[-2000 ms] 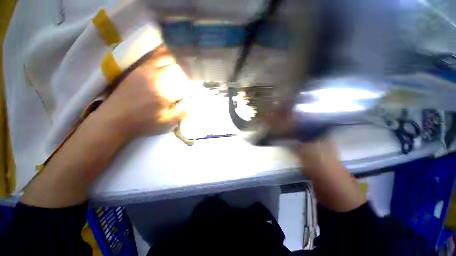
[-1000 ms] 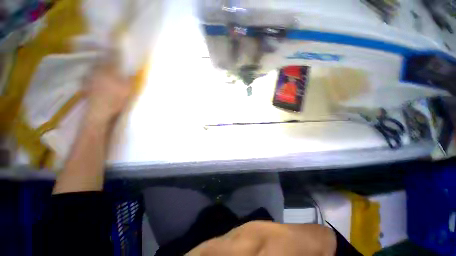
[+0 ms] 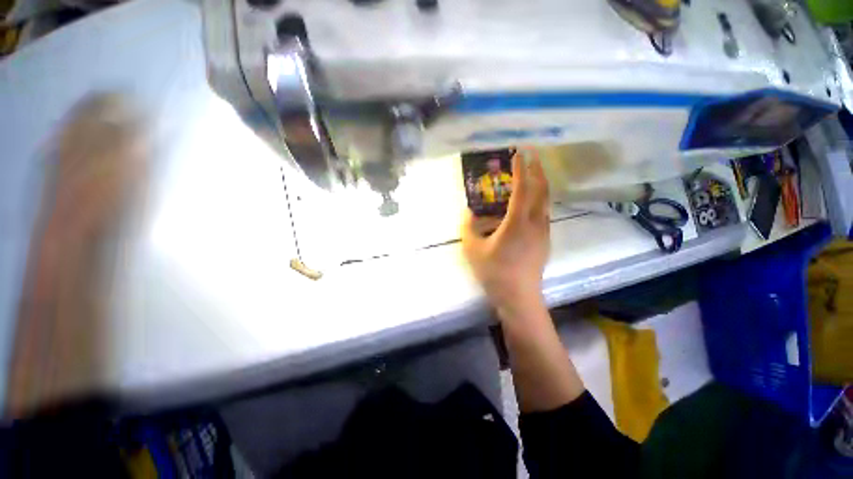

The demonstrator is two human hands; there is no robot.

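Note:
The smartphone [image 3: 488, 180] stands upright with a lit screen on the machine bed, right of the needle area [image 3: 388, 198]. My right hand [image 3: 513, 234] is at its right edge, thumb and fingers up around the phone's lower right; whether it grips the phone is unclear. My left hand [image 3: 98, 140] is a motion blur over the white table [image 3: 215, 309] at the far left; no cloth shows in it. A small tan piece [image 3: 305, 269] lies on the table, with a dark thread running up from it.
The white sewing machine head [image 3: 580, 56] spans the top. Black-handled scissors [image 3: 662, 223], a case of small round parts [image 3: 713, 201] and an orange tool [image 3: 788, 198] lie right. Below are a blue crate [image 3: 762, 323] and white and yellow cloth [image 3: 634, 374].
My right hand has come up from my lap to the phone. My left hand is now blurred at far left, and the white and yellow cloth there is out of view. The view has shifted.

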